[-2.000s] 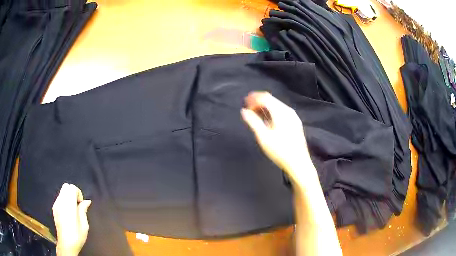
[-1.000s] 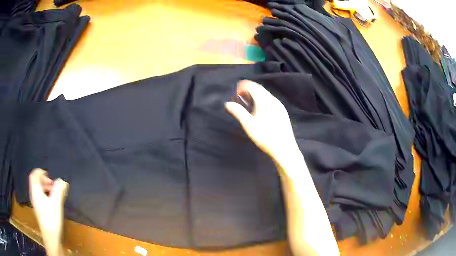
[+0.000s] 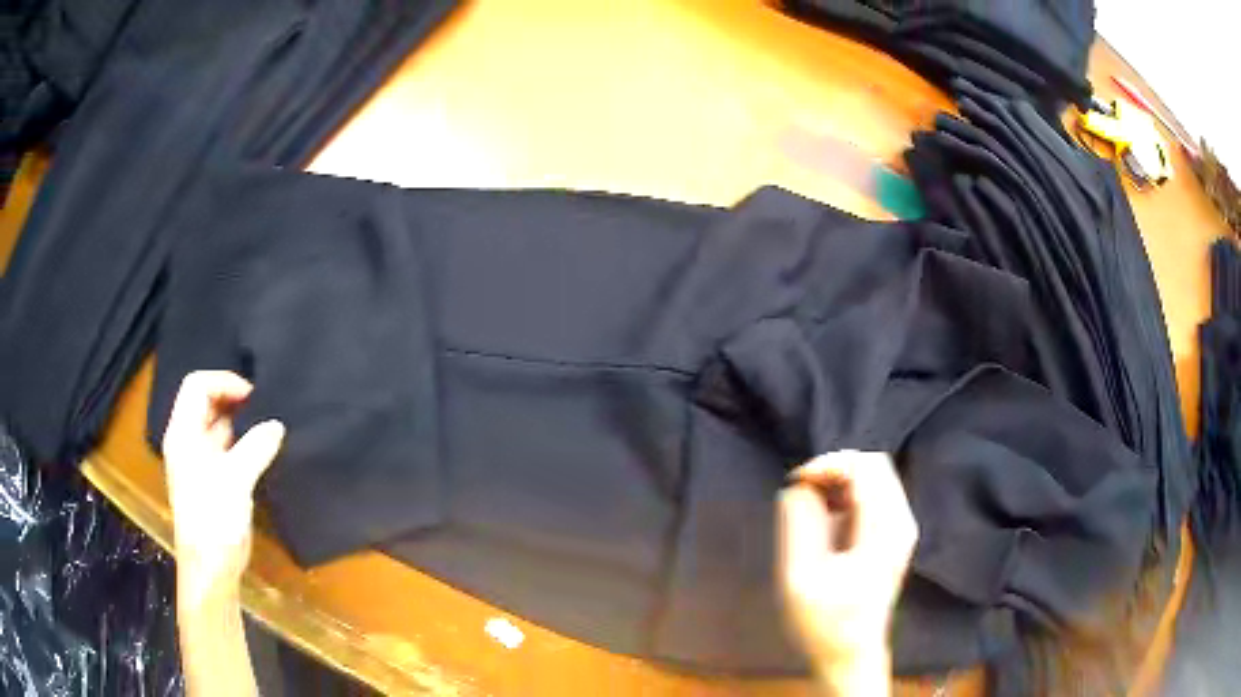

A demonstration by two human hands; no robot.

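Observation:
A black garment [image 3: 558, 422] lies spread across the table in front of me, with a stitched seam along its middle and a turned-over flap at its left. My left hand [image 3: 225, 433] is at the garment's left end, fingers curled and thumb apart; whether it grips cloth is unclear. My right hand [image 3: 841, 511] is closed at the lower end of a raised, bunched fold right of the middle and appears to pinch that cloth. Something small and dark shows inside its curled fingers, too blurred to name.
Black garment piles lie at the left [image 3: 123, 232] and right [image 3: 1075, 232], with more black cloth at the far right edge. A yellow-and-white item [image 3: 1127, 140] is at the upper right. Shiny dark plastic [image 3: 61, 586] is beyond the orange-brown table's [image 3: 544, 102] lower-left edge.
The camera view has shifted. My right hand has moved nearer to me, and the cloth above it is now bunched up. The left flap is folded further over the garment.

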